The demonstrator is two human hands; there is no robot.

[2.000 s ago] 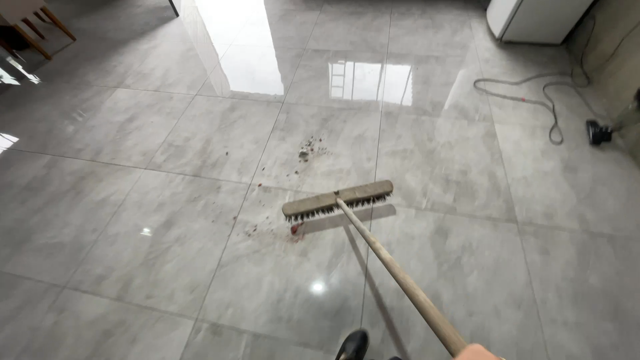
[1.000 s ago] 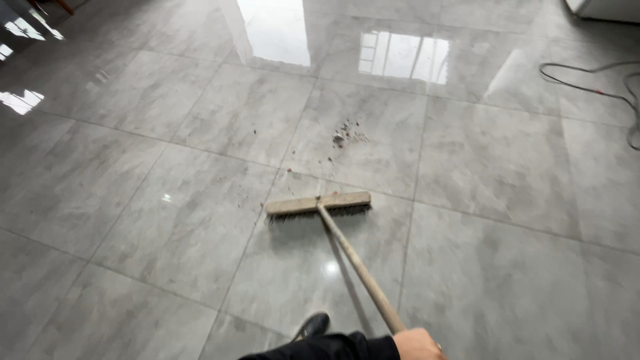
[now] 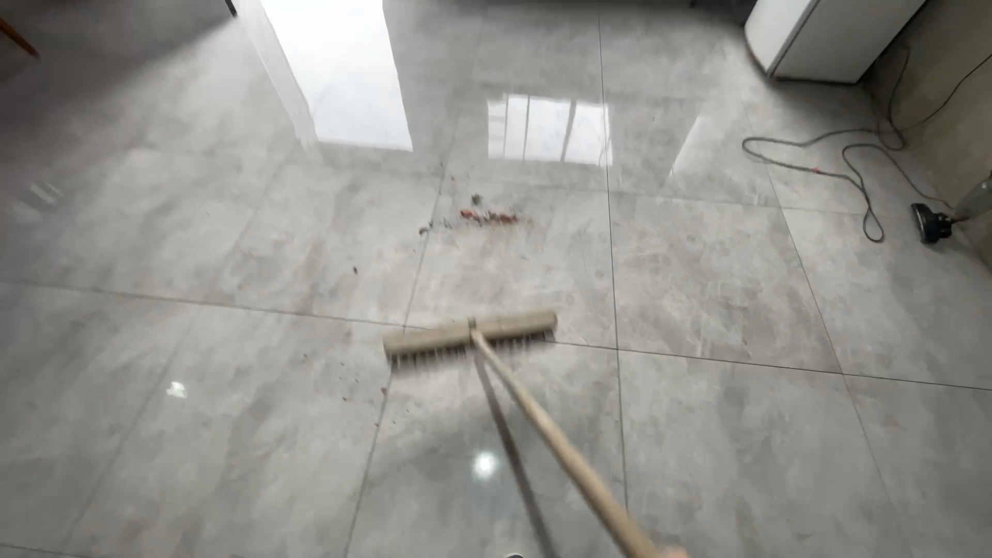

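A push broom with a wooden head [image 3: 470,333] and dark bristles is over the grey tiled floor, slightly blurred. Its wooden handle [image 3: 559,446] slants down to the bottom edge of the view. There, just a sliver of one of my hands [image 3: 673,552] shows at the handle; which hand it is cannot be told. My other hand is out of view. Beyond the broom head lies a small pile of debris [image 3: 490,218], reddish and grey. Scattered crumbs [image 3: 356,382] lie left of the broom head.
At the upper right stands a white cabinet or appliance [image 3: 833,39]. A dark cable [image 3: 833,172] loops over the floor below it, near a black object [image 3: 932,223] by the wall. An orange-brown furniture leg [image 3: 17,37] shows at the far upper left.
The debris beyond the broom now includes reddish bits and is more gathered. The hand on the handle, plain one second ago, is almost out of view. The view has shifted.
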